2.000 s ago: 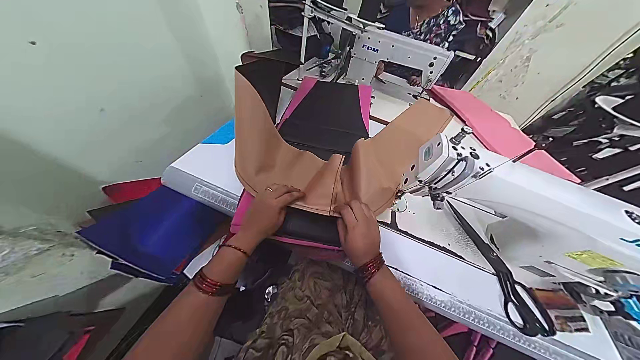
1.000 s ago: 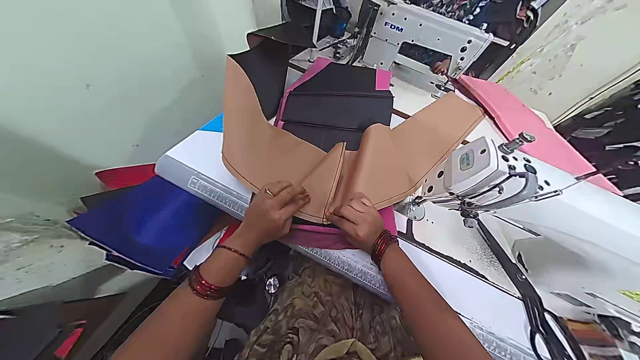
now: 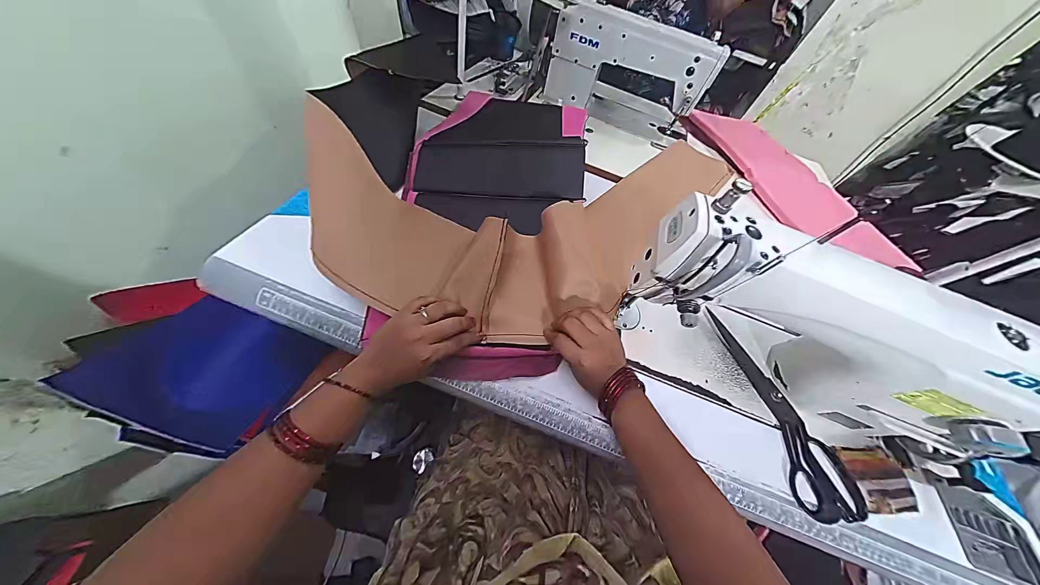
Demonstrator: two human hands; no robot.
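A tan seat-cover-like piece of leather or leatherette (image 3: 390,244), with dark stitching along its edge and a raised seam, lies over the front of a sewing table. My left hand (image 3: 426,333) pinches its near edge just left of the seam. My right hand (image 3: 589,341) grips the same edge farther right, close to the needle area of a white sewing machine (image 3: 686,236). Beneath and behind the tan piece lies a black panel with pink borders (image 3: 500,166). Pink material also shows under the near edge, between my hands.
Black scissors (image 3: 784,406) lie on the white table (image 3: 674,398), right of my right hand. A ruler strip (image 3: 569,422) runs along its front edge. Blue material (image 3: 179,366) is piled at left, pink pieces (image 3: 772,171) behind the machine. A second machine (image 3: 634,57) stands behind, with a person partly visible.
The tan piece's near edge has been drawn straighter between my hands, and my hands are a little farther apart. The view has shifted.
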